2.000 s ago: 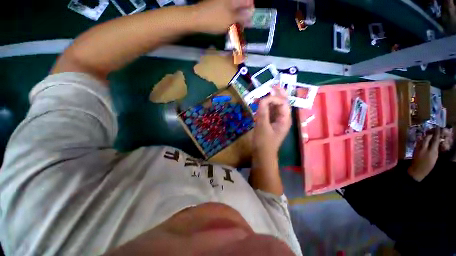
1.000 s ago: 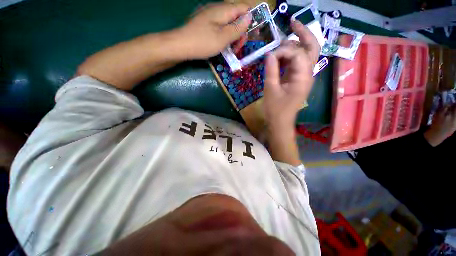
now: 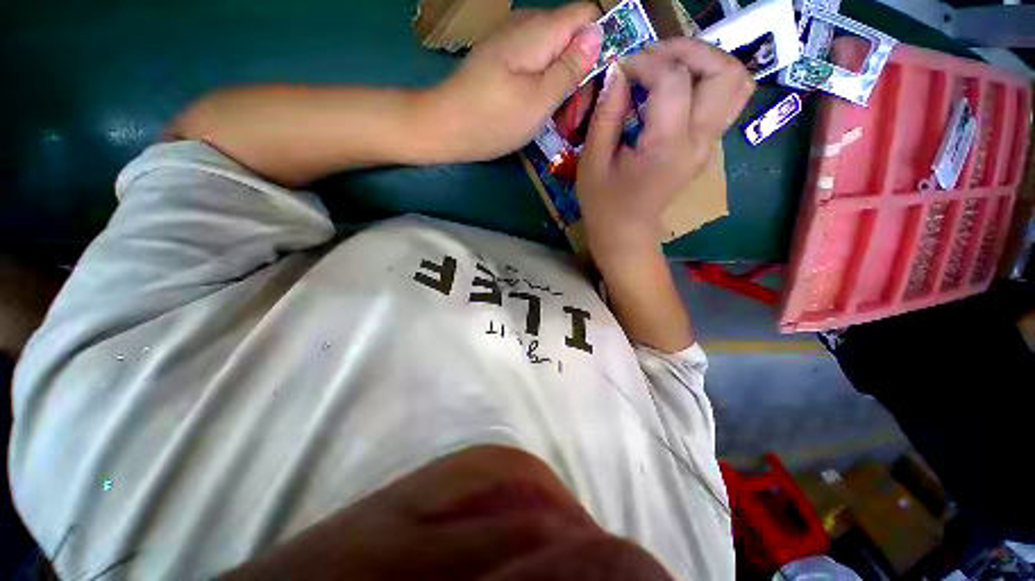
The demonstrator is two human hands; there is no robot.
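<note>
My left hand (image 3: 516, 85) holds a white housing with a green circuit board (image 3: 622, 32), its thumb on the frame. An orange-red part (image 3: 575, 114) shows in the housing below the thumb. My right hand (image 3: 653, 142) has its thumb and index finger together at the board's lower edge; whether they hold something is hidden. The open carton (image 3: 543, 187) is under the hands, its blue cells mostly covered.
White housings (image 3: 846, 51) lie right of my hands, with a small oval white piece (image 3: 774, 118) near them. A pink-red compartment tray (image 3: 794, 278) is at the right, holding a white unit (image 3: 956, 148). Cardboard (image 3: 460, 20) lies upper left. A red stool (image 3: 772, 511) stands below; a dark-clothed person (image 3: 931, 386) is at right.
My left hand has come down from the far side with the housing. My right hand has moved in, its fingertips now at the board. The view has shifted, so the tray sits further right.
</note>
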